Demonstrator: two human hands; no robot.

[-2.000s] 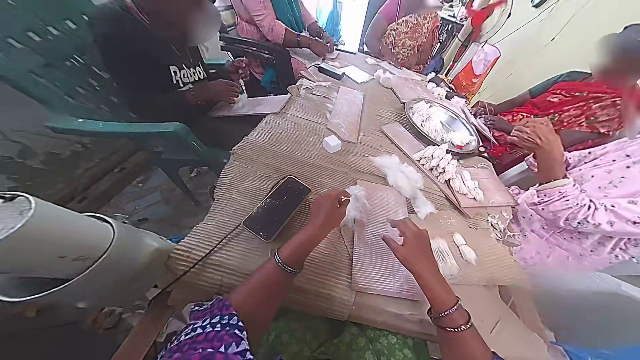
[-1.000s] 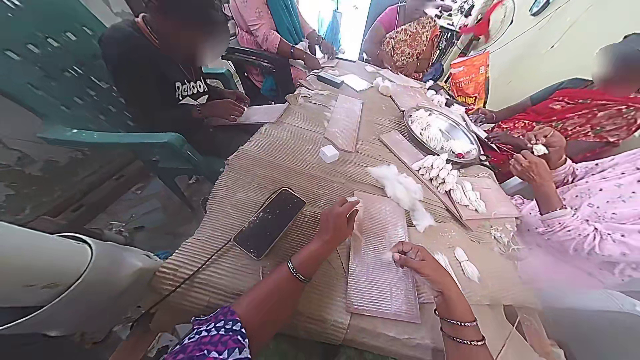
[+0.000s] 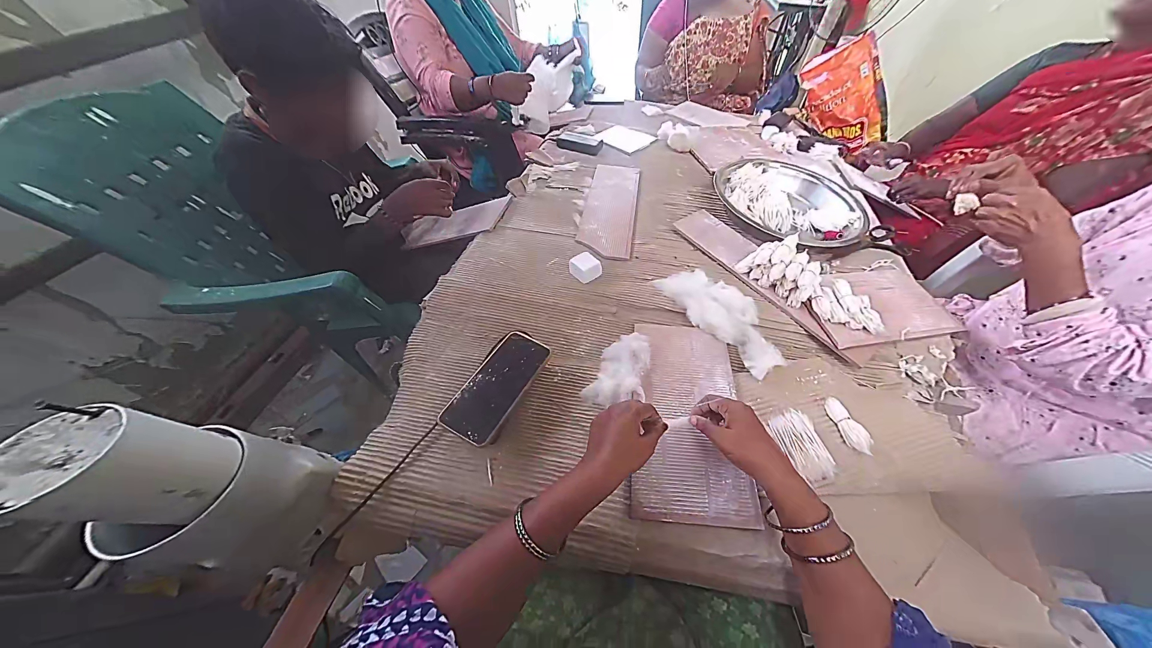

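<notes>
Over a ribbed board (image 3: 688,468), my left hand (image 3: 625,438) and my right hand (image 3: 733,436) face each other with a small strand of white cotton (image 3: 679,422) pinched between their fingertips. A tuft of cotton wool (image 3: 621,369) lies at the board's upper left, just beyond my left hand. Another loose length of cotton wool (image 3: 720,317) stretches past the board's upper right. To the right of my right hand lie a pile of thin white cotton wicks (image 3: 801,445) and a tied wick bundle (image 3: 848,426).
A phone (image 3: 495,387) with a cable lies left of my hands. Ahead are a small white block (image 3: 585,267), another board (image 3: 608,211), and a steel tray (image 3: 792,202) of wicks. Tied bundles (image 3: 783,270) rest on a board at right. Several people sit around the table.
My hands have come together over the board, with a strand between them. The cotton tuft beside my left hand now shows plainly. The person at far left back now holds up white material.
</notes>
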